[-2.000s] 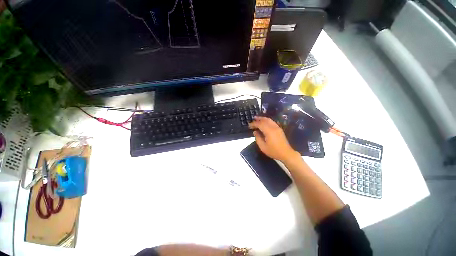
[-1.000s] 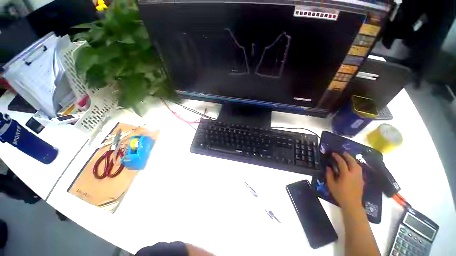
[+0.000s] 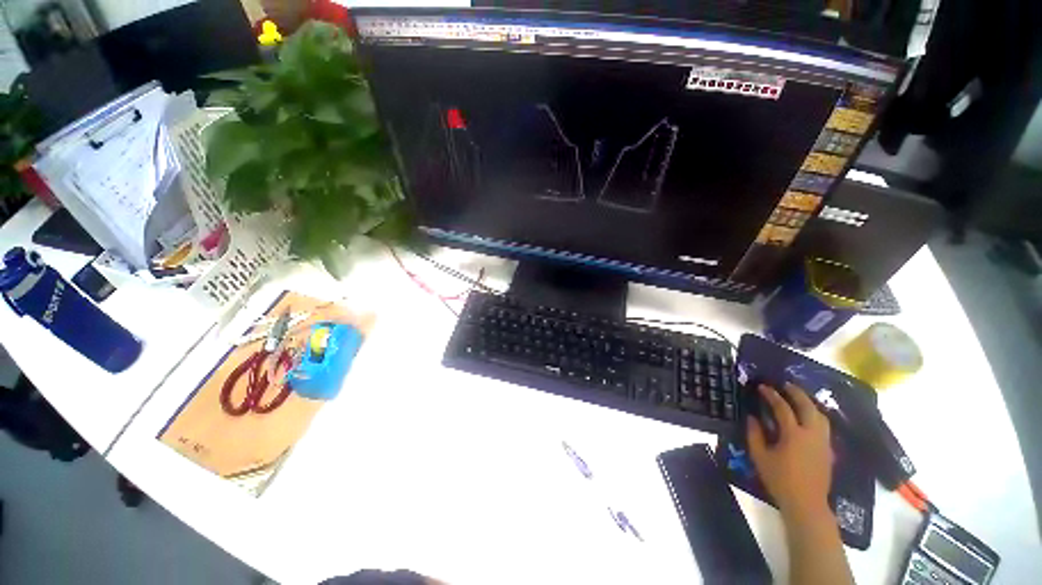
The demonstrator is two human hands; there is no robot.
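Observation:
My right hand [image 3: 793, 448] rests over a small black mouse [image 3: 766, 418] on the dark mouse pad [image 3: 847, 517], right of the black keyboard [image 3: 594, 357]. Its fingers lie on the mouse, which is mostly hidden under them. My left hand is out of the picture; only a dark sleeve shows at the bottom edge. The monitor [image 3: 514, 149] shows thin white pattern outlines on black and a small red-filled shape at left. A column of icons runs down its right side.
A smartphone [image 3: 714, 514] and a pen [image 3: 578, 459] lie below the keyboard. A calculator [image 3: 951, 555], yellow tape roll [image 3: 881, 355] and dark blue tin [image 3: 814, 303] stand right. Scissors [image 3: 258, 384] and a blue tape dispenser [image 3: 327, 363] lie on a brown notebook [image 3: 207, 432]. A blue bottle [image 3: 75, 315] lies left.
My right hand has moved from the keyboard's right end onto the mouse. My left forearm has dropped out of view. The camera view has turned left, and a red fill now shows on the screen.

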